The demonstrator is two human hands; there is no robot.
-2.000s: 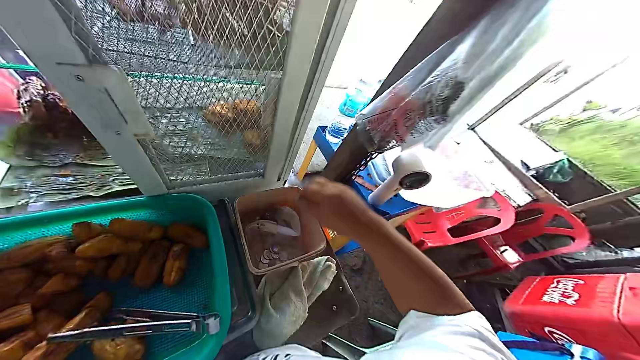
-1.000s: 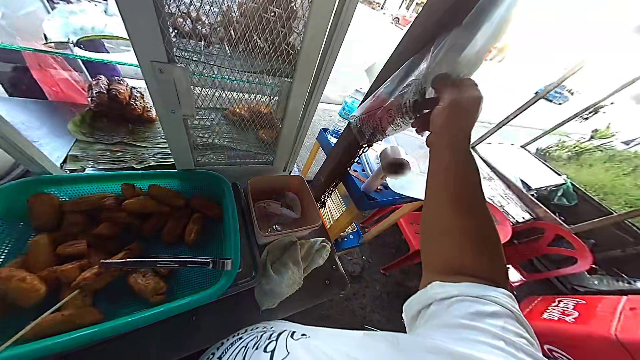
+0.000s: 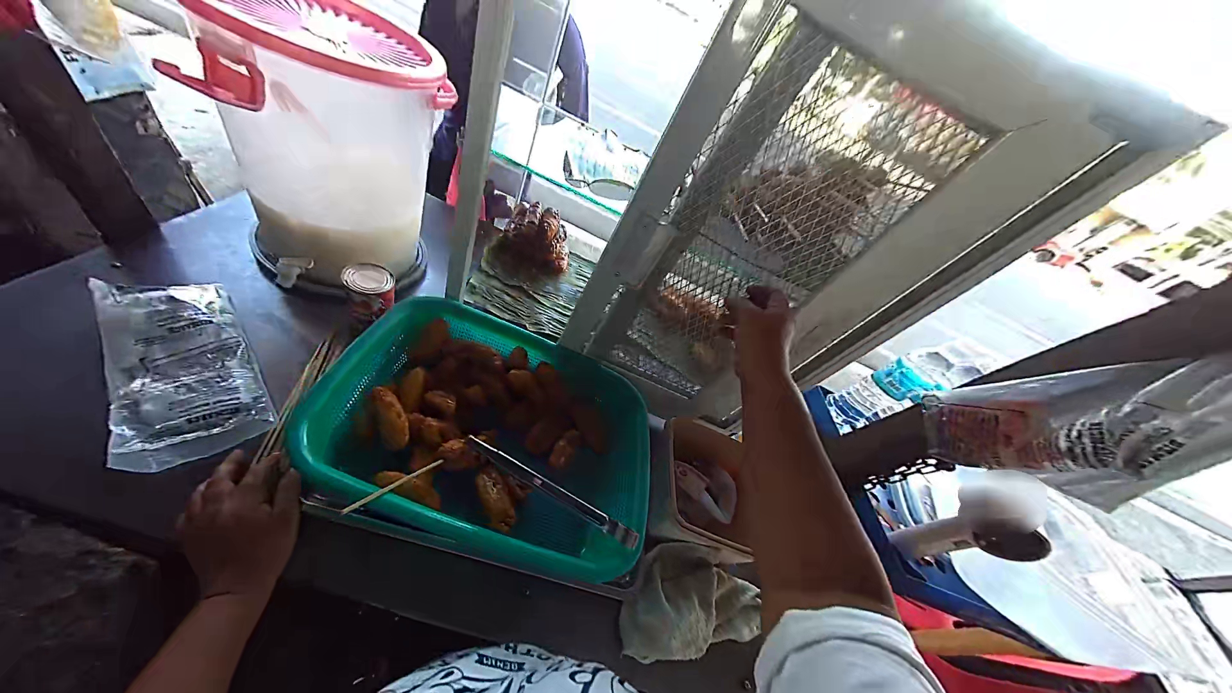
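My left hand (image 3: 241, 520) rests at the table edge, its fingers over the lower ends of a bundle of bamboo skewers (image 3: 303, 390), left of the green plastic basket (image 3: 630, 462). Fried bananas (image 3: 462, 395) lie in the basket with metal tongs (image 3: 553, 488) and one loose skewer (image 3: 393, 486). My right hand (image 3: 762, 322) is raised at the mesh door (image 3: 818, 192) of the display case, fingers curled; whether it holds anything cannot be told. Below it are a small plastic tub (image 3: 674, 481) with coins and paper inside, and a cloth (image 3: 685, 602).
A big clear container with a red lid (image 3: 327, 144) and a can (image 3: 369, 289) stand behind the basket. A clear plastic packet (image 3: 183, 371) lies at left. At right are a hanging plastic bag (image 3: 1078, 433), a blue rack (image 3: 871, 510) and a white handheld fan (image 3: 1001, 525).
My right hand has moved from the hanging plastic bag to the mesh door. My left hand has come into sight at the skewers. The view has swung left.
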